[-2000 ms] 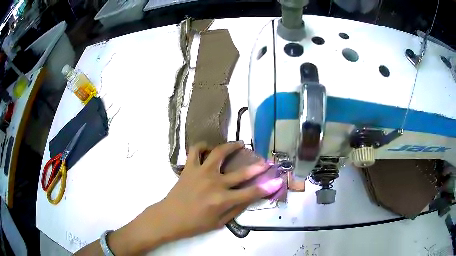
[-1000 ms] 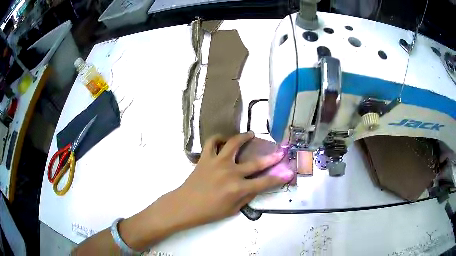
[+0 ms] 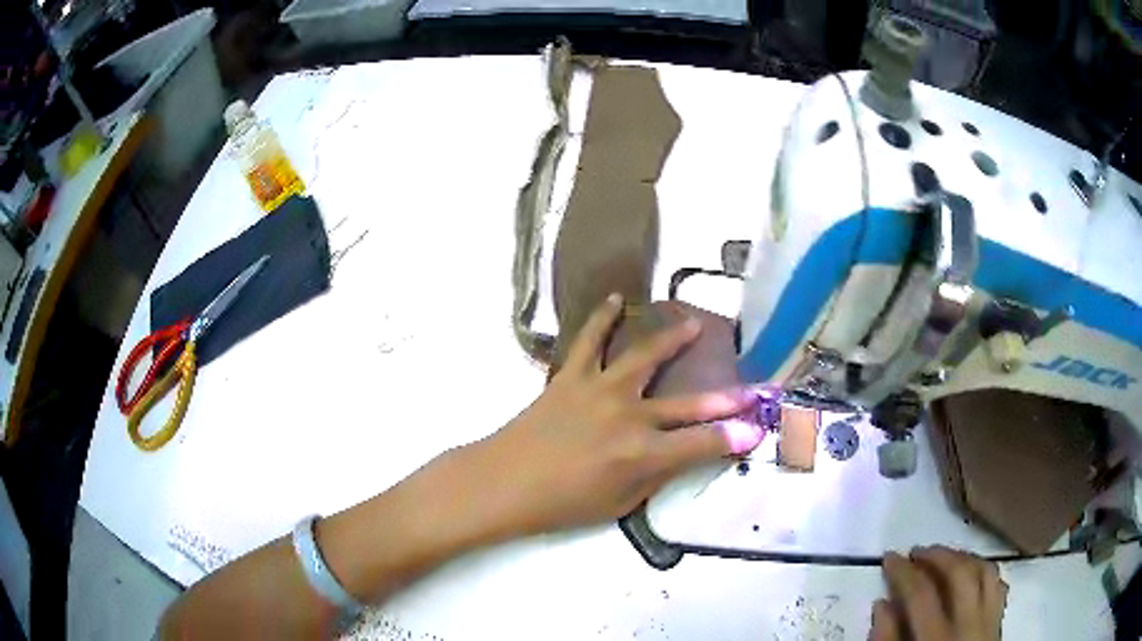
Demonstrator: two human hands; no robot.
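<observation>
My left hand [image 3: 601, 432] lies spread, palm down, on a brown fabric piece [image 3: 695, 357] beside the presser foot, its fingertips in the pink light close to the needle area. The brown chain of joined pieces [image 3: 610, 207] runs from under my fingers to the back, with a pale strip [image 3: 551, 213] along its left side. My right hand [image 3: 939, 597] is at the bottom edge of the view, in front of the machine bed, with fingers curled and partly cut off. I see nothing in it. The white and blue sewing machine [image 3: 814, 188] stands to the right.
A stack of brown pieces [image 3: 1021, 463] lies under the machine arm. Scissors [image 3: 182, 363] lie on a folded dark cloth [image 3: 251, 276] at the left. Behind them is a small bottle of yellow-orange liquid [image 3: 266, 163]. White bins stand beyond the table's back left edge.
The view has shifted, so the table things sit further right. My right hand has come into view at the bottom. My left hand stays on the piece, its fingers slightly more spread.
</observation>
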